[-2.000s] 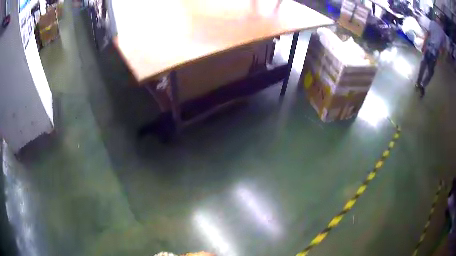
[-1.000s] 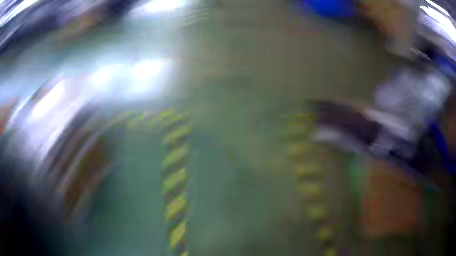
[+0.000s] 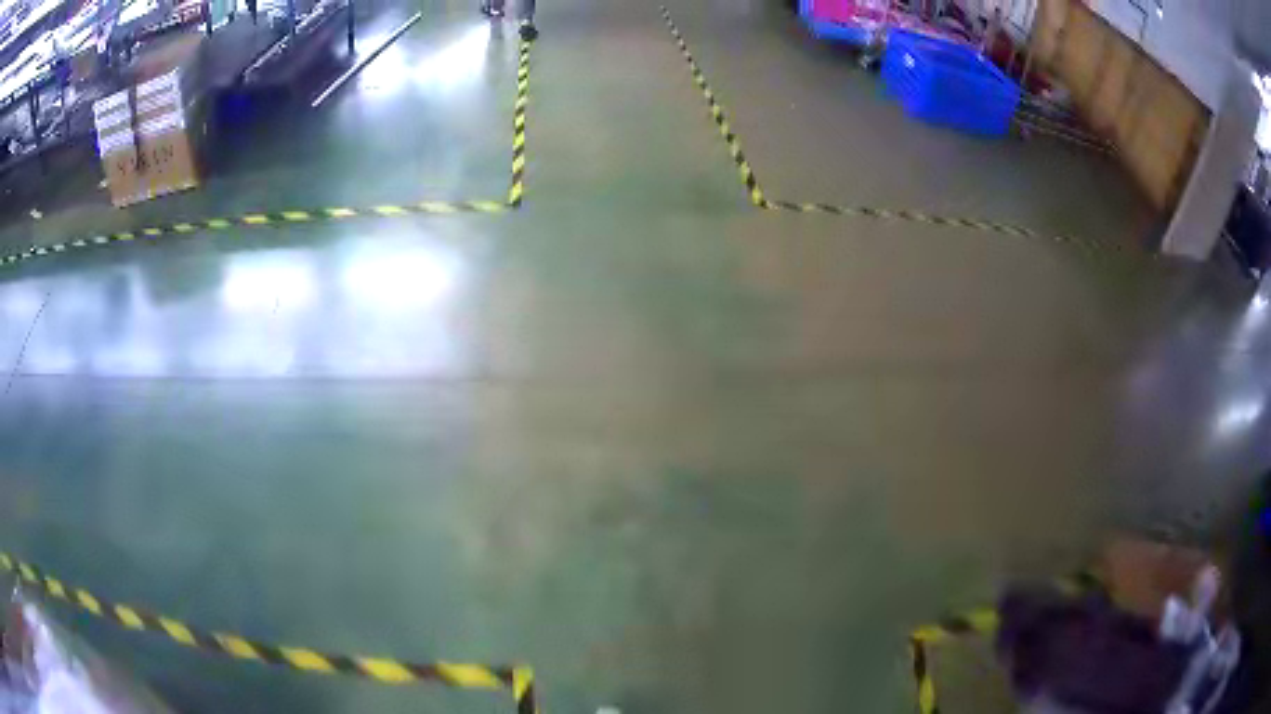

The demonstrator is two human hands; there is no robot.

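Neither of my hands shows clearly. A tiny pale spot (image 3: 608, 710) sits at the bottom edge of the head view, too small to tell what it is. Nearest in front of me is the green floor (image 3: 627, 488) with yellow-black aisle tape (image 3: 307, 657) at the lower left and another corner of tape (image 3: 923, 670) at the lower right. A dark bundle (image 3: 1080, 649) lies at the lower right beside a brown carton (image 3: 1160, 575) and some pale wrap.
A carton (image 3: 151, 165) stands at the upper left near racks. A blue crate (image 3: 951, 84) stands at the upper right near a brown panel (image 3: 1115, 98). Whitish wrapped material (image 3: 56, 670) is at the lower left corner. Tape lines run away up the aisle.
The view has swung right, away from the brown table and carton stack, and is sharper than one second ago. The aisle and its tape corners now lie ahead.
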